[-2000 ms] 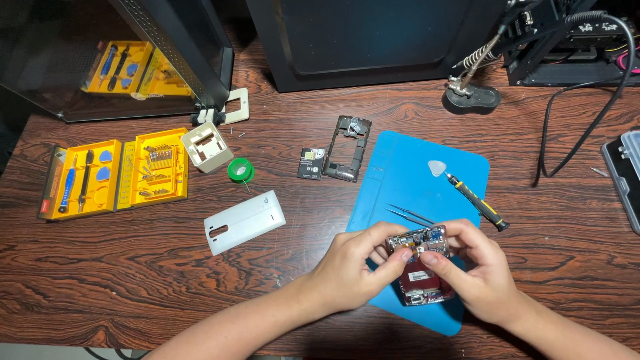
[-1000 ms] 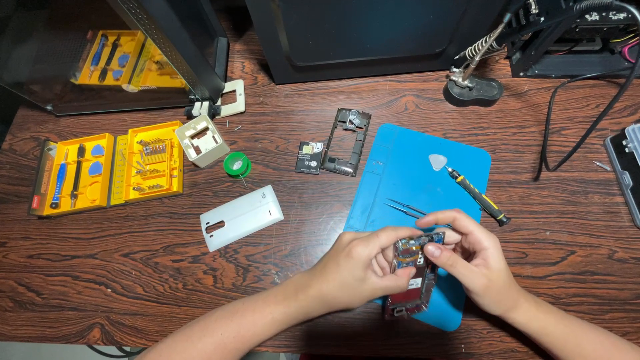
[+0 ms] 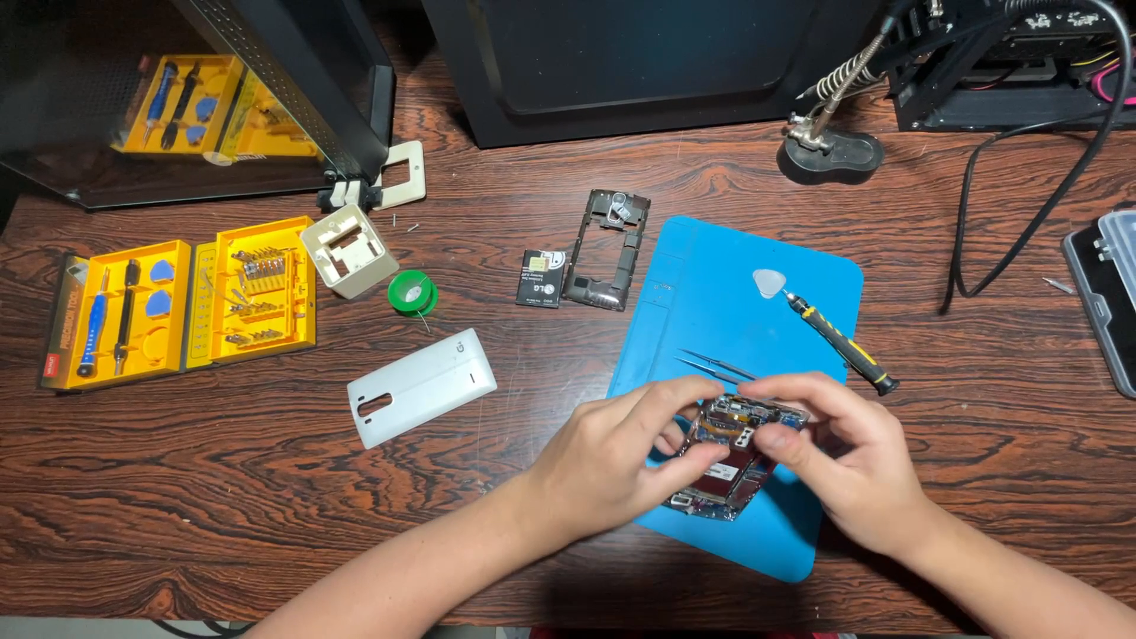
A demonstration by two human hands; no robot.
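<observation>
Over a blue work mat [image 3: 710,302], both hands hold an opened smartphone with a bare circuit board [image 3: 729,461]. My left hand [image 3: 621,453] grips its left edge with fingers and thumb. My right hand [image 3: 843,444] holds the upper right edge, its thumb on the board. Tweezers [image 3: 710,366] lie on the mat just above the phone. A yellow-and-black screwdriver [image 3: 839,342] rests toward the mat's right edge, its tip beside a pale plastic pick [image 3: 769,282]. Left of the mat lie the phone's dark mid-frame [image 3: 577,288] and a black LG battery [image 3: 538,288].
A white phone back cover [image 3: 426,386], a green solder spool [image 3: 413,293], a cream plastic box [image 3: 355,253] and a yellow precision tool kit [image 3: 169,355] lie to the left. A soldering iron stand [image 3: 830,158] is at the back; a clear-lidded case [image 3: 1100,311] sits at the right edge.
The phone in my hands has tilted; its lower end first swung left, and now points down and slightly left. Both hands still hold it.
</observation>
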